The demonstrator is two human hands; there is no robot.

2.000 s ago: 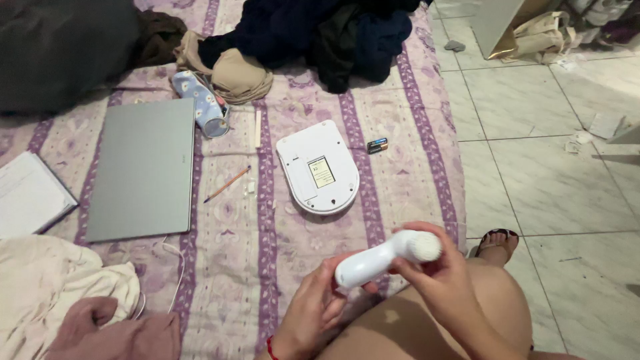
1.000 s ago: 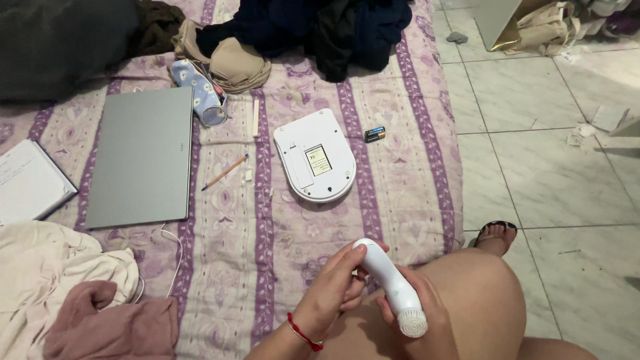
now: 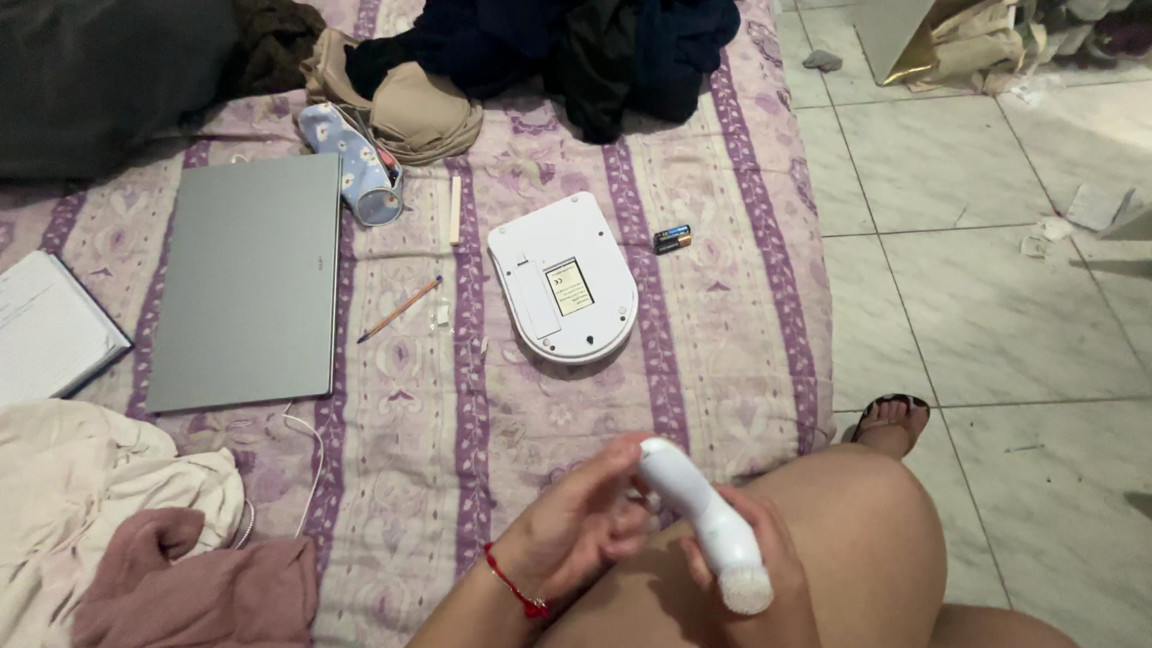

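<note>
A white handheld brush device (image 3: 697,508) with a round bristle head is held over my lap. My right hand (image 3: 765,553) wraps its lower part near the bristles. My left hand (image 3: 589,517), with a red bracelet at the wrist, touches the upper end with thumb and fingertips, the other fingers loosely curled. Beyond my hands, a white kitchen scale (image 3: 569,279) lies underside up on the bedspread, a label in its middle. Two small batteries (image 3: 672,238) lie side by side to the right of it.
A closed grey laptop (image 3: 252,283), an orange pen (image 3: 400,309), a flowered pencil case (image 3: 346,162) and a notebook (image 3: 54,324) lie to the left. Dark clothes (image 3: 585,54) are heaped at the back, a pink cloth (image 3: 198,585) at the front left. The bed's edge meets the tiled floor (image 3: 1017,315) at right.
The brush device has turned in my hands: its bristle head pointed to the upper right two seconds ago and now points down, toward me. The scale and batteries have stayed in place.
</note>
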